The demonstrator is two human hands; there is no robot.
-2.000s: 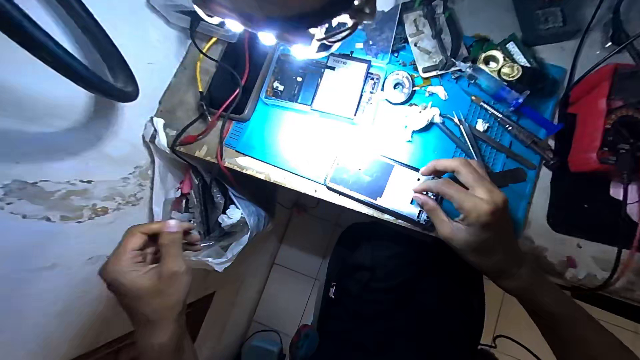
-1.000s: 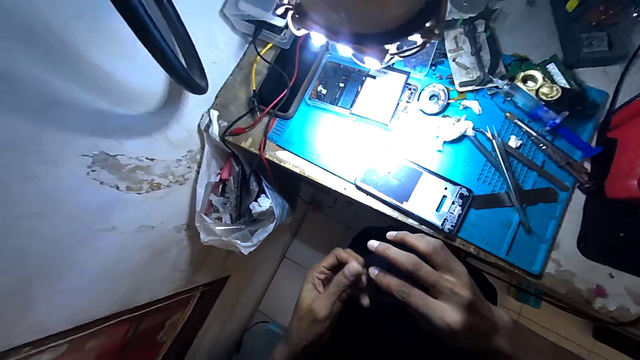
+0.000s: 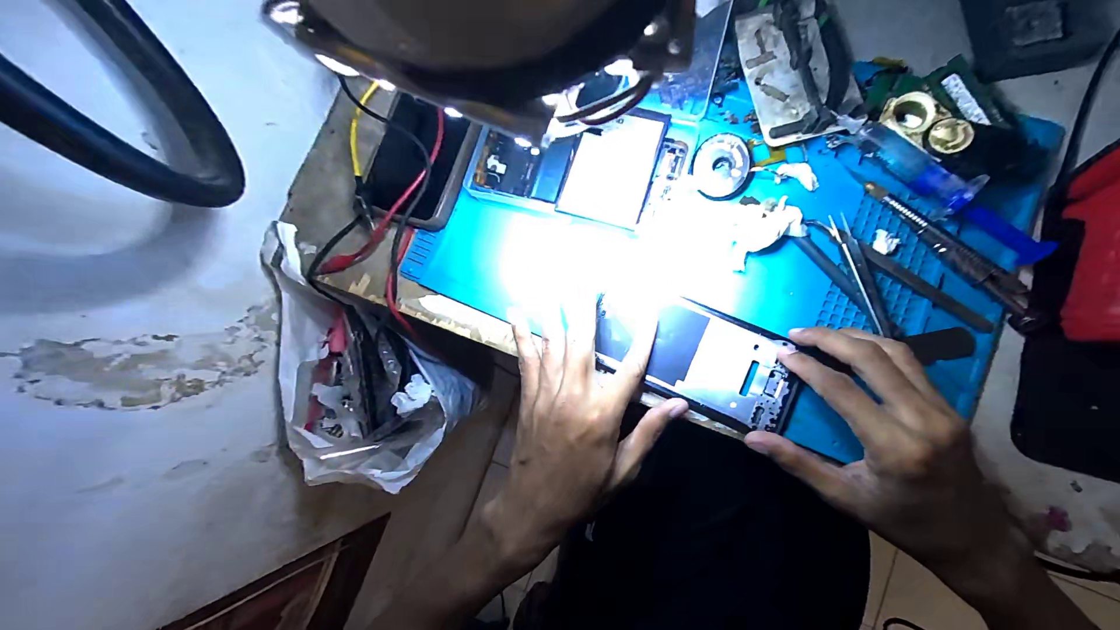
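A phone's mid-frame (image 3: 717, 359) lies on the front edge of a blue silicone work mat (image 3: 472, 254). My left hand (image 3: 582, 402) rests over its left end, fingers spread, with the fingertips lost in glare. At the right end, my right hand (image 3: 875, 411) has its fingers on the upper corner and its thumb at the lower corner. Farther back lies an opened phone (image 3: 525, 175) with a pale rectangular part. Right of the frame are metal tweezers (image 3: 862, 276), a dark flat tool (image 3: 936, 346) and a syringe (image 3: 927, 166).
A lamp with a dark rim (image 3: 490, 52) overhangs the mat. Red, black and yellow wires (image 3: 394, 210) run along the left side. A plastic bag of scraps (image 3: 367, 420) hangs at the table's left edge. Circuit boards (image 3: 962, 96) lie at the back right, and a red device (image 3: 1094, 245) stands at the right.
Both hands have moved from in front of the table, where they were close together, up to the phone mid-frame. One hand now lies at each end of it.
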